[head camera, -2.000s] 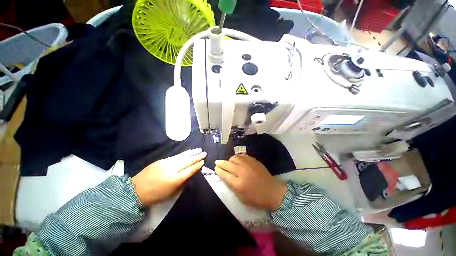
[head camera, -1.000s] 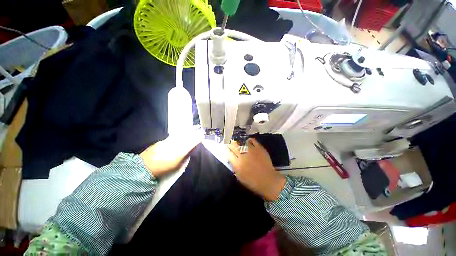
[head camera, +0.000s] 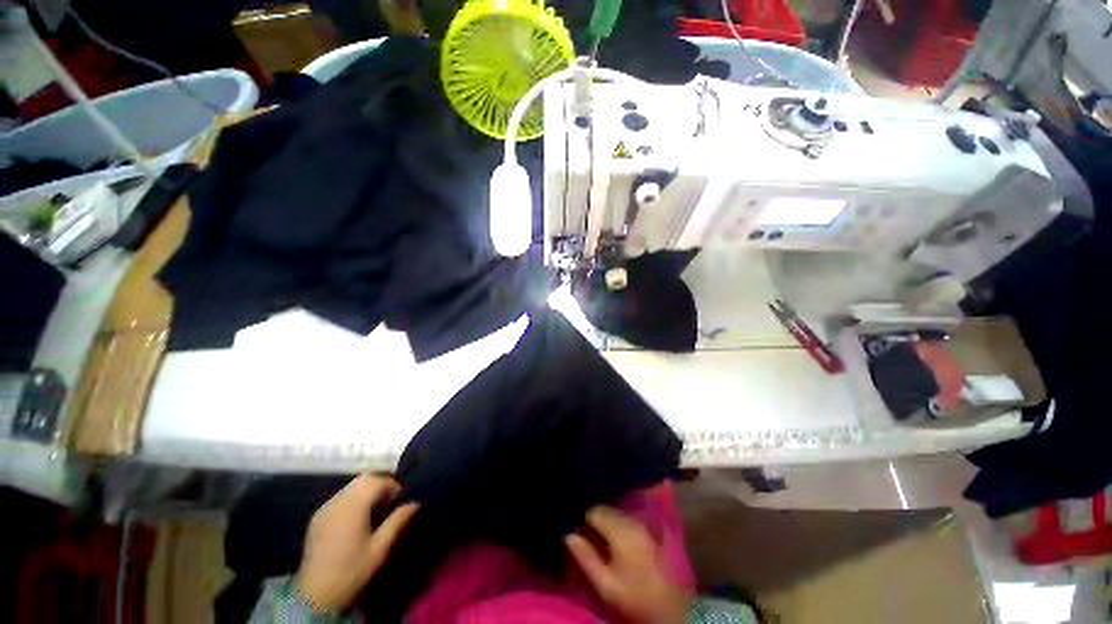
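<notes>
A black cloth panel (head camera: 537,427) runs from under the presser foot (head camera: 567,258) of the white sewing machine (head camera: 780,195) over the table's front edge onto the lap. A pale strip (head camera: 571,311) shows at its top near the needle. A smaller black piece (head camera: 652,305) lies right of the needle. My left hand (head camera: 354,542) holds the panel's left edge below the table edge, fingers curled on it. My right hand (head camera: 628,567) is at the panel's lower right, fingertips at the cloth; its grip is not clear.
A large black cloth pile (head camera: 329,195) lies left of the machine. The lamp (head camera: 510,207) and yellow-green fan (head camera: 506,67) stand behind the work. Red-handled snips (head camera: 807,338) and an accessories tray (head camera: 1006,341) lie right. Cardboard (head camera: 128,366) lines the left table edge.
Both hands have moved from beside the needle down to the lap. The panel now lies spread over the table's front edge. The view has shifted back, showing more of the table front.
</notes>
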